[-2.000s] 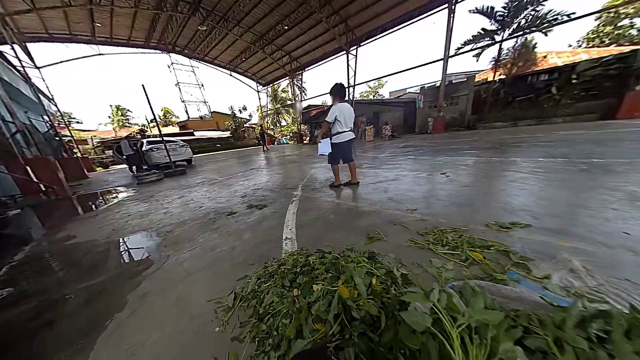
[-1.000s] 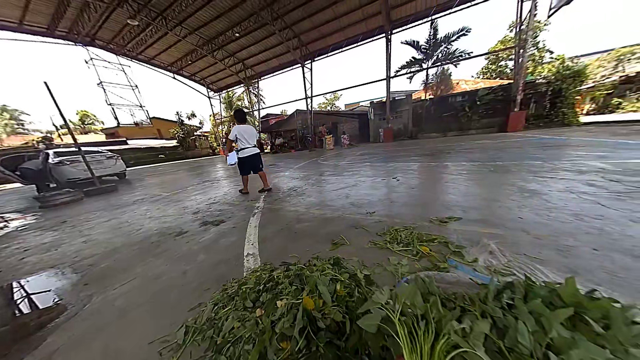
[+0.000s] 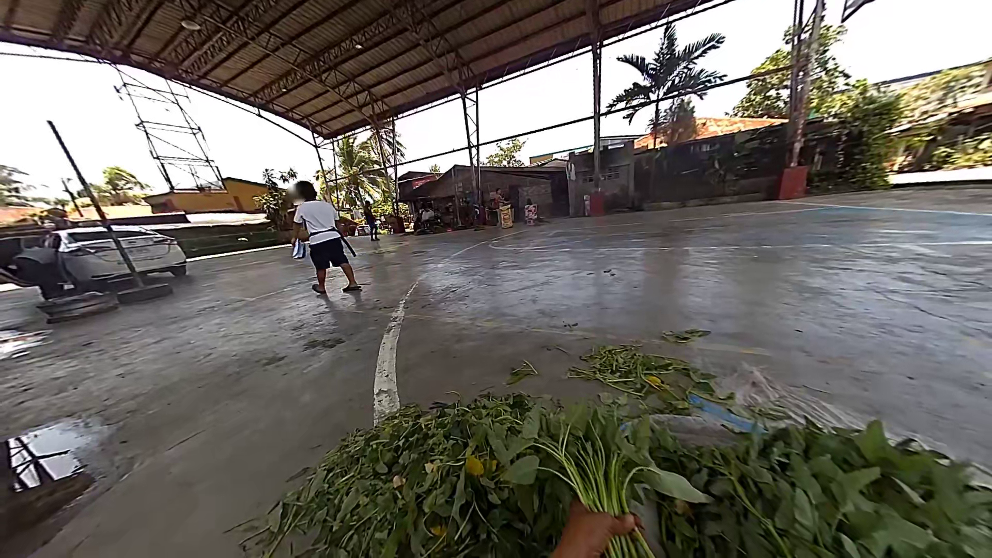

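At the bottom edge, right of centre, my left hand (image 3: 595,531) is closed around the stems of a bunch of leafy greens (image 3: 593,465). The stems fan upward from my fingers, with broad leaves at the top. Left of the hand lies a large heap of loose leafy greens (image 3: 434,473) with a few yellow leaves. Another heap of leafy greens (image 3: 806,484) lies to the right. Behind them, clear plastic sheeting (image 3: 775,395) and a blue strip (image 3: 725,415) show. My right hand is not in view.
Scattered stems and leaves (image 3: 632,368) lie on the wet concrete court (image 3: 496,310). A person (image 3: 322,232) in a white shirt stands ahead on the left. A car (image 3: 120,252), a tire (image 3: 77,306) and a puddle (image 3: 54,453) are at left. Other people are farther back.
My left hand has come into view around the bunch's stems, and the bunch stands higher above the heap. The person in white has turned and shifted their legs. The view has swung right.
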